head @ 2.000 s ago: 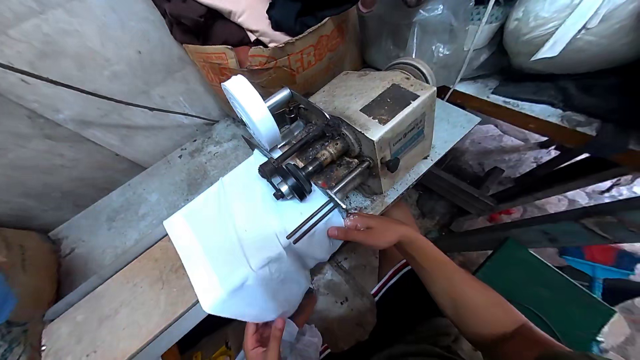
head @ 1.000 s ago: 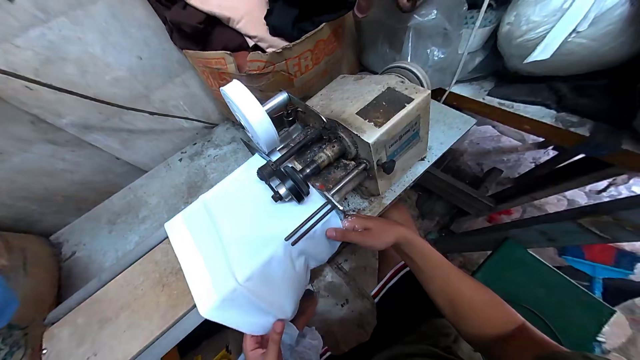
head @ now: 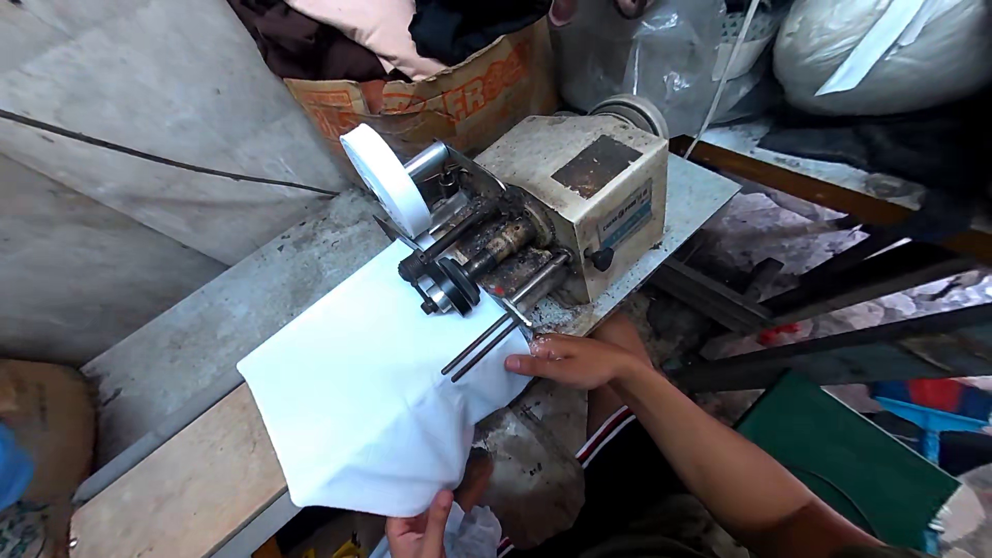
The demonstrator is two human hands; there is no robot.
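White fabric [head: 349,372] lies spread under the rollers of a bench-mounted machine [head: 589,186] with a worn cream housing. My right hand [head: 570,360] grips the fabric's right edge, close to two thin metal rods [head: 484,345]. At the fabric's lower edge, my left hand [head: 422,527] pinches it between thumb and fingers, partly cut off by the frame. A roll of white tape [head: 386,180] sits upright on the machine's spindle. Black wheels [head: 449,287] rest over the fabric near its upper right part.
Behind the machine stands a cardboard box [head: 496,93] full of dark and pink cloth. Stuffed plastic bags [head: 876,54] are at the upper right. A wooden board [head: 178,473] extends at lower left, a metal frame [head: 837,349] at right, above a green panel [head: 845,457].
The lower part of the fabric has shifted and its folds look different. Both hands remain in about the same places.
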